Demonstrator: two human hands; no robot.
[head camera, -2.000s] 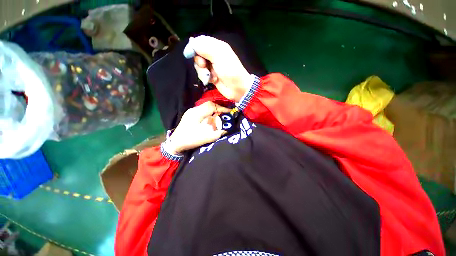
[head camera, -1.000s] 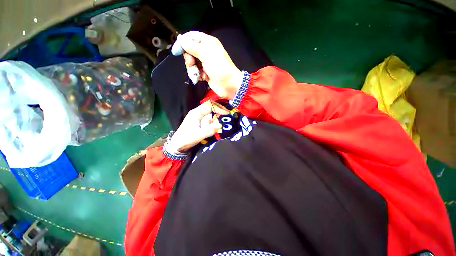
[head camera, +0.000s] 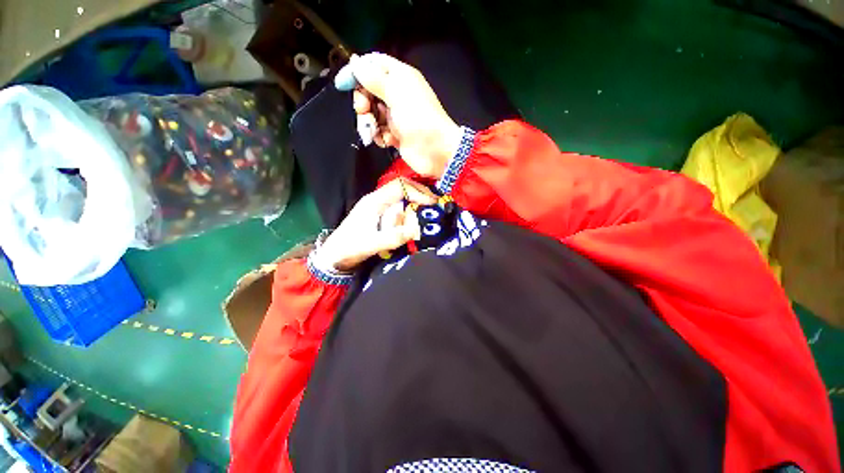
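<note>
A small black plush penguin (head camera: 433, 224) with white-ringed eyes is held against my black apron, with a bit of yellow and red at its edges. My left hand (head camera: 375, 224) grips it from the side with bent fingers that hide part of it. My right hand (head camera: 400, 100) is raised beyond the toy, its fingers curled and thumb and forefinger pinched, with pale covers on the fingertips. I cannot make out a needle or thread between the fingers.
On the left are a clear sack of toys (head camera: 217, 162), a white plastic bag (head camera: 60, 189) and a blue crate (head camera: 83, 300). An open carton (head camera: 242, 300) is by my left sleeve. A yellow sack (head camera: 731, 175) and a carton (head camera: 814, 231) are on the right.
The view has shifted, moving the surroundings in the picture. My left hand still holds the penguin against the apron. My right hand stays raised and pinched, with little change of pose.
</note>
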